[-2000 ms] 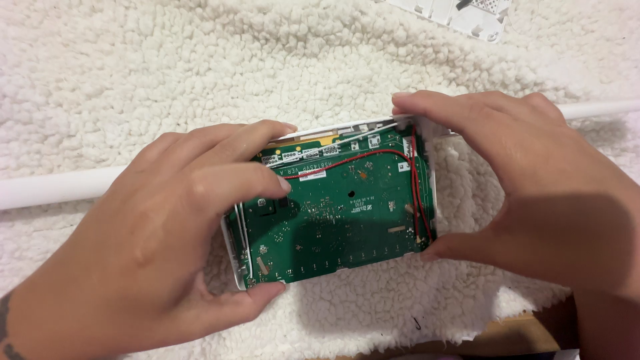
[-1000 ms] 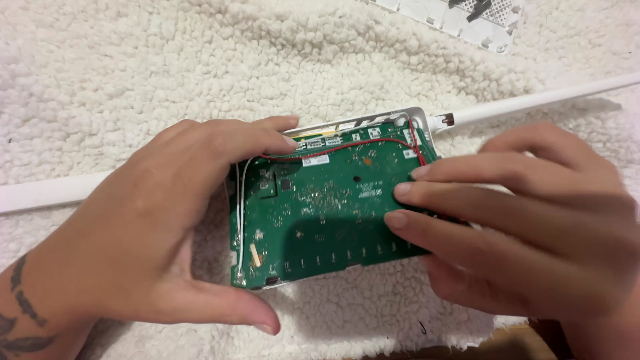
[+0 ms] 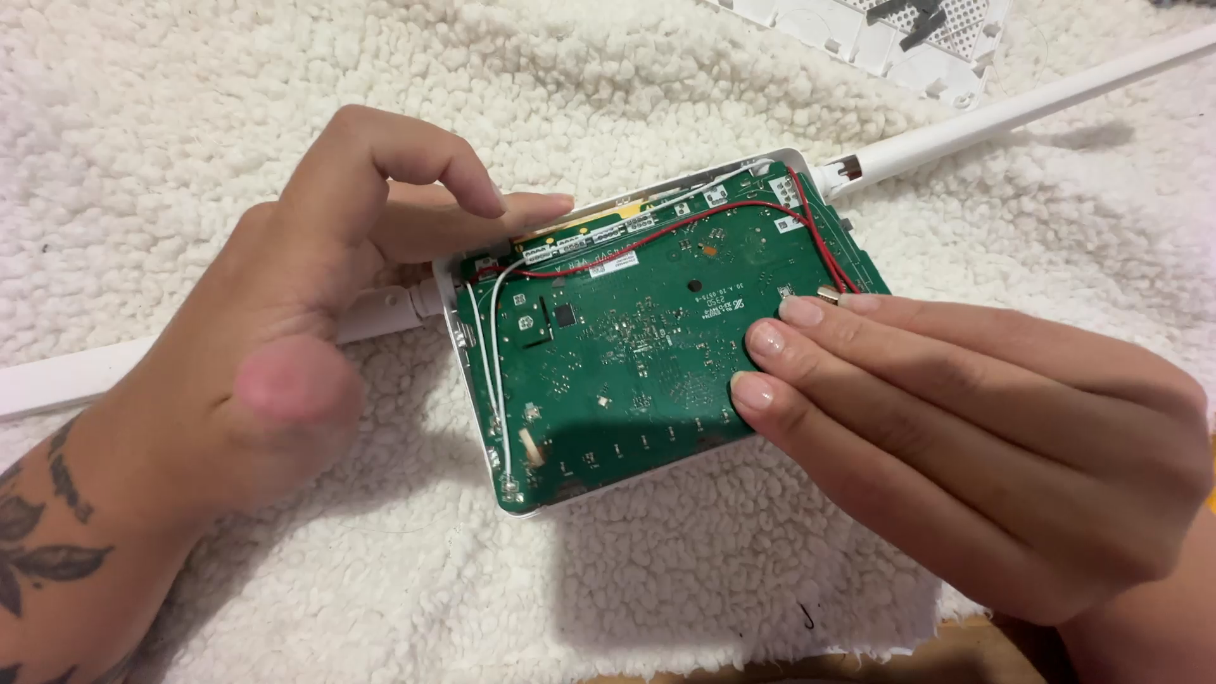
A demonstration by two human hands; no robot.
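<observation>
A green circuit board (image 3: pixel 627 342) lies in a white plastic housing (image 3: pixel 480 408) on the fleece. Red wires (image 3: pixel 665 228) cross its upper part and run down the right side; white wires (image 3: pixel 498 370) run down its left. My left hand (image 3: pixel 285 285) touches the housing's upper left edge with its fingertips, thumb raised off the board. My right hand (image 3: pixel 988 418) rests several fingertips on the board's right part, its thumb hidden. White antennas, one on the left (image 3: pixel 380 313) and one on the right (image 3: pixel 997 114), stick out from the housing's sides.
White fleece fabric (image 3: pixel 237 76) lies under everything. At the top right is a perforated white plastic cover (image 3: pixel 912 47) with dark strips on it. A small dark hooked bit (image 3: pixel 807 616) lies on the fleece near the bottom, above a brown surface (image 3: pixel 912 665).
My right hand has gone from gripping the housing's right edge to resting fingertips on the board. My left thumb, at the board's lower left edge two seconds ago, is off it.
</observation>
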